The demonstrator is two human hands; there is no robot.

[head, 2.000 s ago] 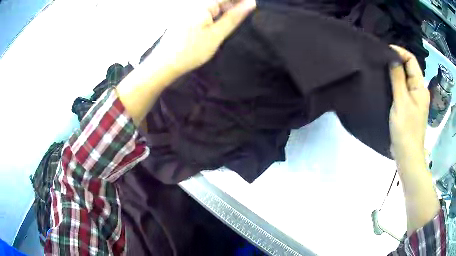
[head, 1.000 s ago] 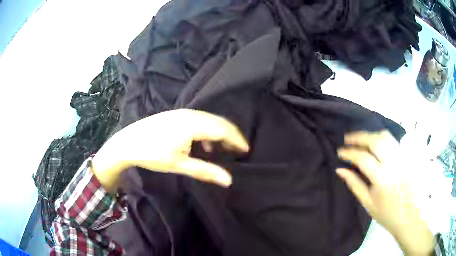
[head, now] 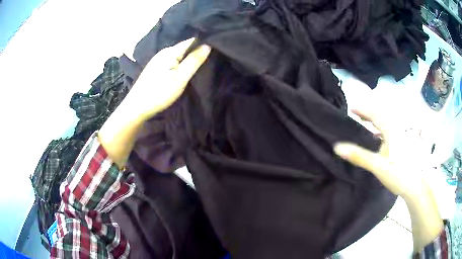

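A large dark plum-black garment piece [head: 263,202] hangs in loose folds across the middle and over the near edge. My left hand [head: 164,83] pinches its upper left edge between thumb and fingers and holds it raised. My right hand [head: 387,159] is at the right side of the cloth, thumb on top and fingers at its right edge, gripping that edge. The fingers of my right hand are partly blurred and washed out by bright light.
A heap of dark garment pieces [head: 364,35] lies at the back right. Dark green-black plaid fabric [head: 96,109] lies at the left on the white table [head: 55,66]. A brownish metal-topped object [head: 438,81] stands at the far right. Blue shows at the bottom left corner.
My left hand has moved up and back and has taken the cloth's upper left edge, lifting it. My right hand has closed on the right edge. The near folds have shifted, uncovering a bit of white surface.
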